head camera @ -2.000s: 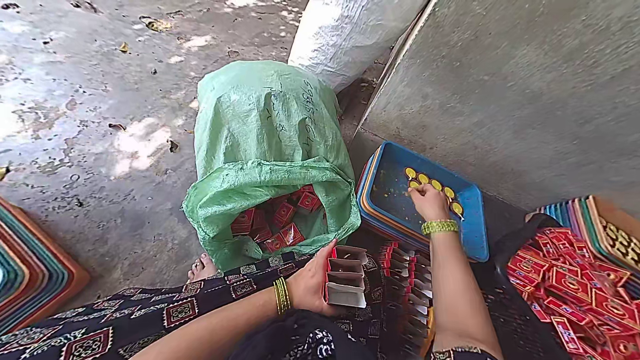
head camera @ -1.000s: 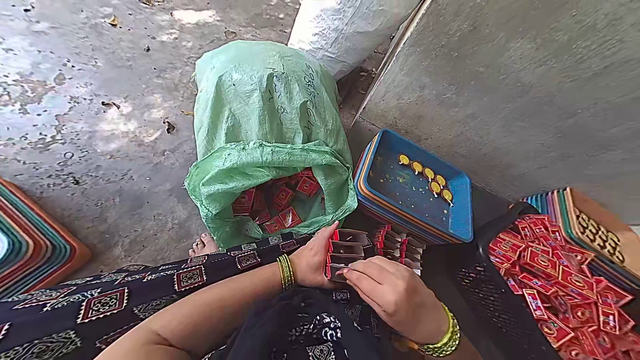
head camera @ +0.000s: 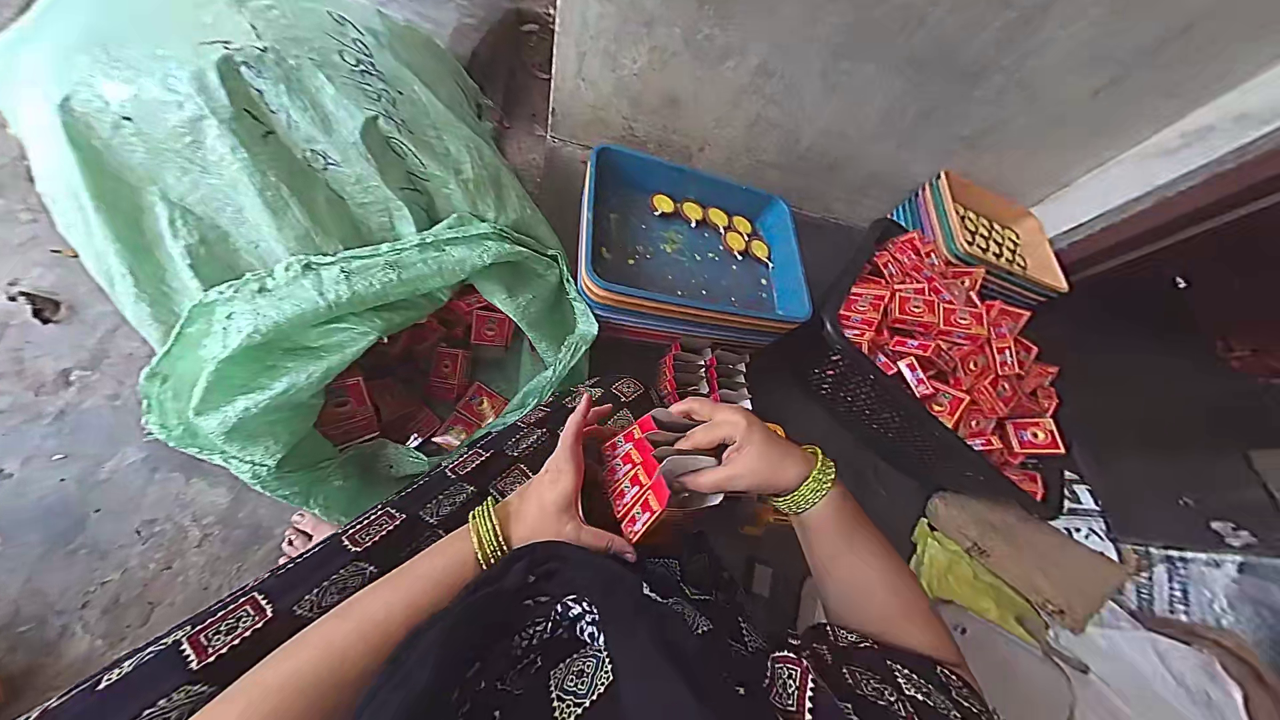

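My left hand [head camera: 565, 485] has its fingers and thumb spread around the left side of a row of small red cardboard boxes [head camera: 632, 480] above my lap. From the right, my right hand [head camera: 735, 450] grips the grey open flaps of the same row. Just beyond, more red boxes with raised flaps [head camera: 705, 375] stand in rows. Several small round yellow items with pale tips [head camera: 716, 218] lie in a blue plastic tray [head camera: 800, 262], on top of a stack of trays. What is inside the held boxes cannot be seen.
A green woven sack [head camera: 290, 290] lies at left, its mouth showing red boxes [head camera: 450, 370]. At right, a black plastic basket [head camera: 865, 400] is heaped with red boxes [head camera: 950, 330]. Behind it is another tray stack [head camera: 1040, 240]. Cardboard [head camera: 1010, 555] lies lower right; a grey wall [head camera: 850, 90] rises behind.
My right hand has gone from the blue tray to the row of boxes in my lap. Fewer yellow items lie in the tray than two seconds ago. The view has shifted right and closer.
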